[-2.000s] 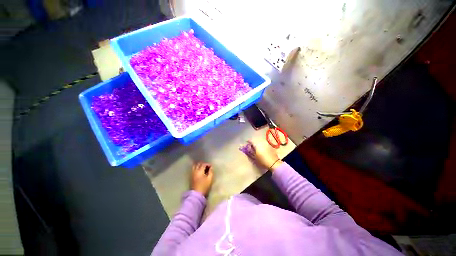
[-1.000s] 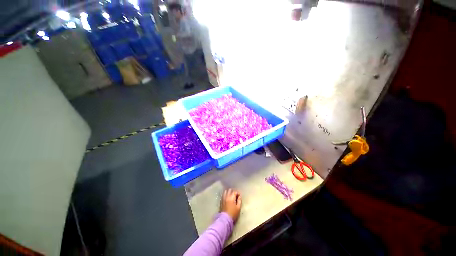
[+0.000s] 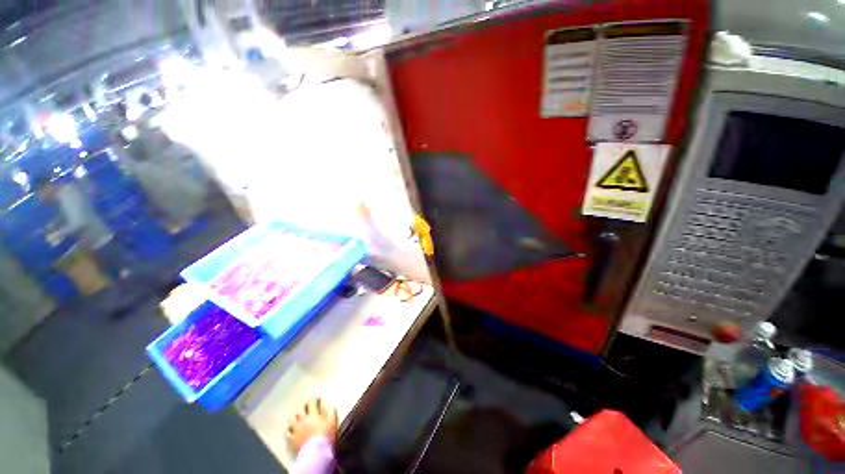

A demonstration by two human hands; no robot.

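Note:
My left hand (image 3: 312, 428) rests on the near end of the pale bench (image 3: 287, 389), palm down with fingers apart; nothing shows in it. My right hand is not in view. A small bunch of purple runners (image 3: 374, 321) lies loose on the bench near its right edge. The large blue bin (image 3: 310, 301) with a pale pink-purple heap stands at the bench's far end, partly over the smaller blue bin (image 3: 208, 393) with darker purple contents.
Red-handled scissors (image 3: 408, 291) and a black phone (image 3: 375, 279) lie beside the large bin. The red machine door (image 3: 500, 120) stands ahead, with the control panel (image 3: 732, 213) at right. Bottles (image 3: 765, 385) stand on a ledge above a red boxy item (image 3: 607, 448).
The view has swung right, bringing the red door, control panel and bottles into sight. My right hand has left the runners, which lie on the bench. My left hand's fingers are now spread.

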